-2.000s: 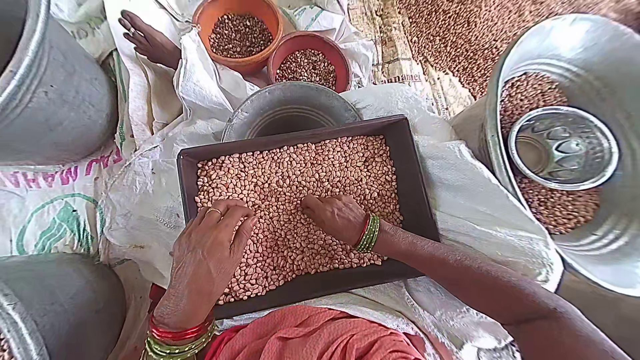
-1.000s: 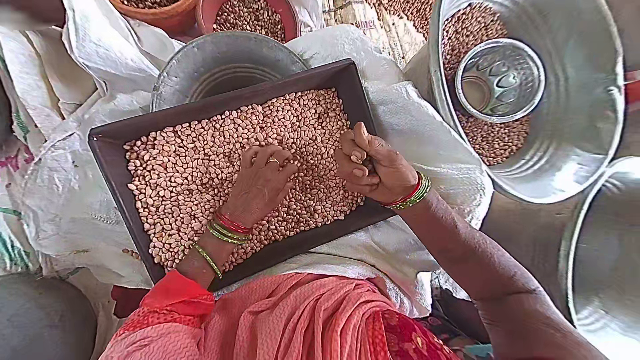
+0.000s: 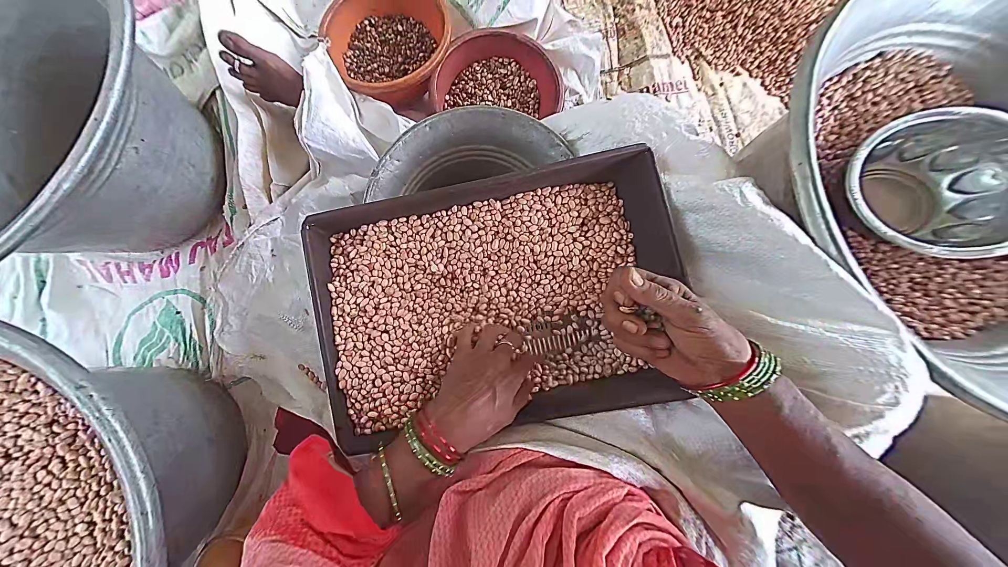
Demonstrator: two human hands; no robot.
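A dark rectangular tray (image 3: pixel 315 315) lies tilted across the rim of a grey metal pot (image 3: pixel 472 126), filled with a layer of pinkish-brown seeds (image 3: pixel 472 260) that look like beans or nuts. My left hand (image 3: pixel 488 378), with a ring and red and green bangles, rests palm down on the seeds near the tray's lower edge, fingers bent. At the tray's right side, my right hand (image 3: pixel 669 323) is curled above the seeds with a few darker seeds between thumb and fingers. The ribbed tray bottom shows between the hands.
An orange bowl (image 3: pixel 441 47) and a red bowl (image 3: pixel 555 79) of darker seeds stand beyond the pot. Large metal vessels flank me; the right one (image 3: pixel 803 157) holds seeds and a metal bowl (image 3: pixel 858 213). White woven sacks (image 3: pixel 268 291) spread below. A bare foot (image 3: pixel 264 71) shows at upper left.
Two seconds ago my right hand was down in the seeds mid-tray; now it is lifted at the right side. My left hand has moved to the lower middle, and ribbed tray bottom now shows.
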